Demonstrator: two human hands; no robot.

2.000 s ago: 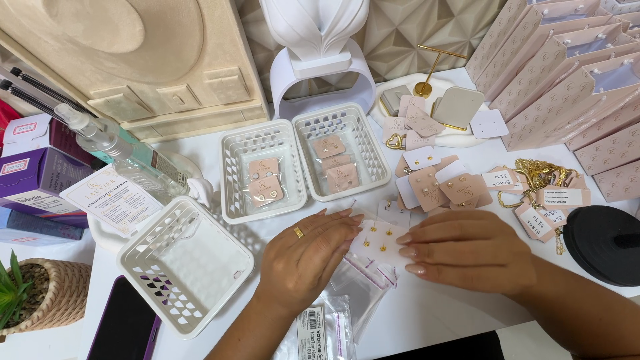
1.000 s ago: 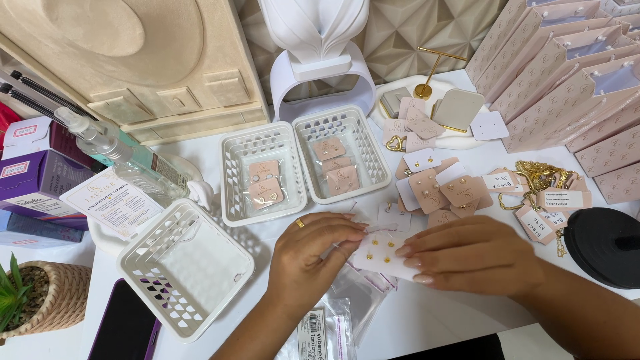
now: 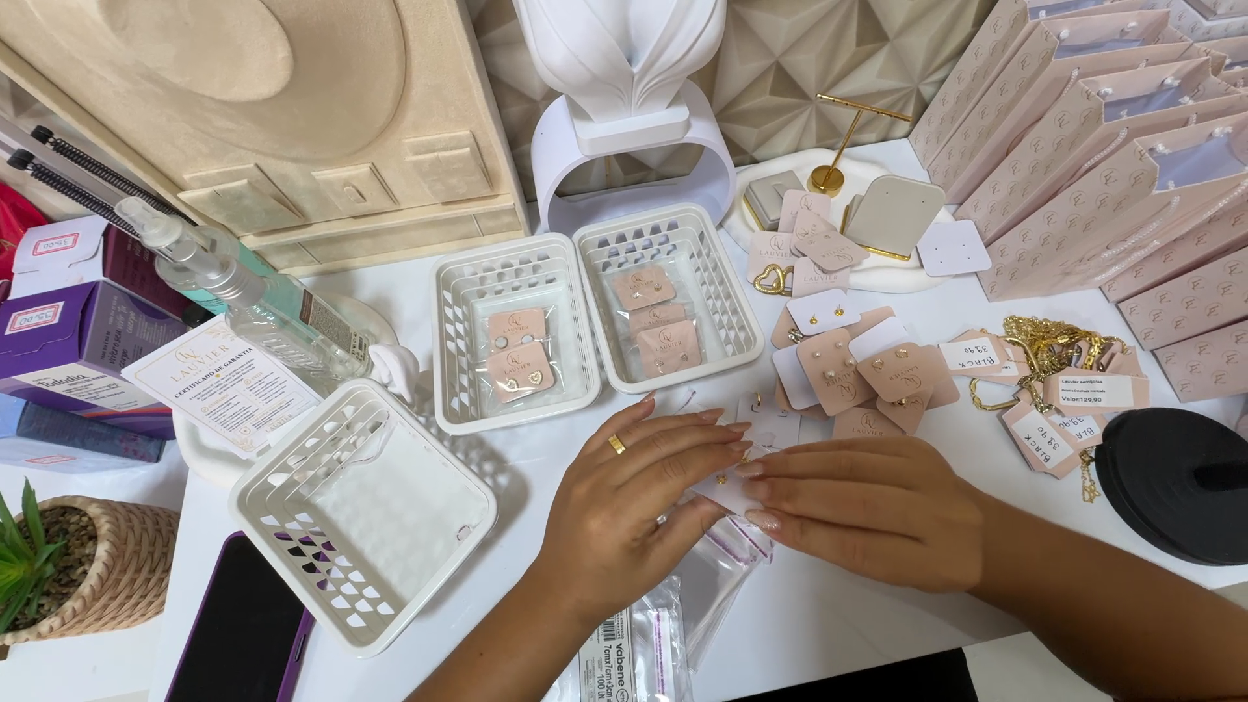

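Note:
Both hands meet over a white earring card (image 3: pixel 723 490) with small gold earrings, mostly covered by fingers. My left hand (image 3: pixel 634 487), with a gold ring, holds its left side, and my right hand (image 3: pixel 868 507) grips its right side. Just behind the fingers lies another card (image 3: pixel 760 419), partly hidden. Clear plastic bags (image 3: pixel 717 575) with purple-edged strips lie below the hands. To the right of the fingertips, pink and white earring cards (image 3: pixel 838 370) are heaped. Bagged pink earring cards (image 3: pixel 520 369) sit in the middle white basket (image 3: pixel 444 341); more lie in the basket beside it (image 3: pixel 746 331).
A third white basket (image 3: pixel 478 517) stands at left, near a phone (image 3: pixel 239 624), spray bottles (image 3: pixel 283 312) and a potted plant (image 3: pixel 107 570). Gold chains (image 3: pixel 1053 351) with tags, a black round stand (image 3: pixel 1175 487) and pink paper bags (image 3: pixel 1102 195) are at right. A white bust (image 3: pixel 624 58) stands behind.
The left hand's fingers have come over the white card, whose earrings showed plainly before and are now mostly covered. The right hand stays at the card's right side.

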